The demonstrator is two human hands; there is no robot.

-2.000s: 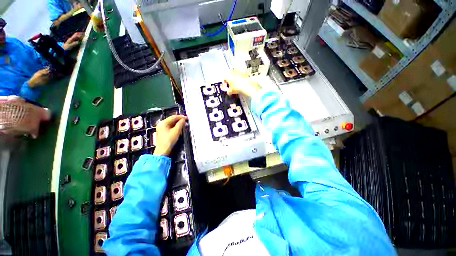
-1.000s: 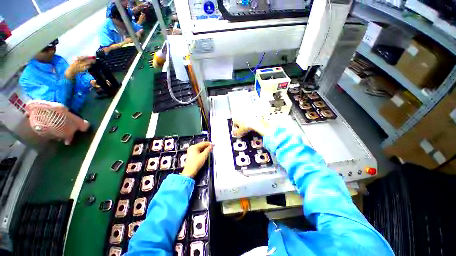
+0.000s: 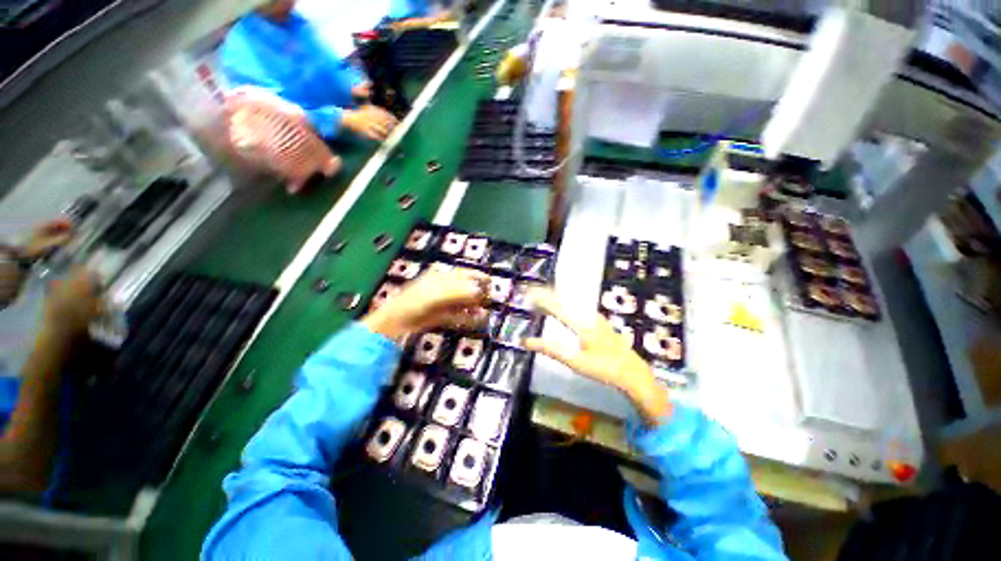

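Note:
The black blister tray [image 3: 504,370] holds square coil assemblies [image 3: 450,404] with copper-pink rings and lies across the green belt beside the machine. My left hand [image 3: 435,299] is over the tray's upper middle, fingers bent; whether it holds a part is hidden. My right hand [image 3: 594,348] is over the tray's right edge, fingers spread, and seems empty. The left fixture [image 3: 642,260] on the white machine bed has several coil assemblies in its lower nests and bare upper nests. The right fixture [image 3: 830,264] is filled with assemblies under the white machine head [image 3: 834,93].
Small dark frames [image 3: 382,242] lie spaced along the green conveyor [image 3: 274,225]. Another black tray [image 3: 198,351] lies at left, near another person's arm [image 3: 49,362]. A person in blue [image 3: 288,60] works across the belt beside a pink fan [image 3: 274,140]. A red emergency stop [image 3: 902,471] is at the machine's front corner.
The view has swung left. My right hand has moved from the left fixture to the tray, and the fixture's upper nests now show bare. My left hand has moved further over the tray.

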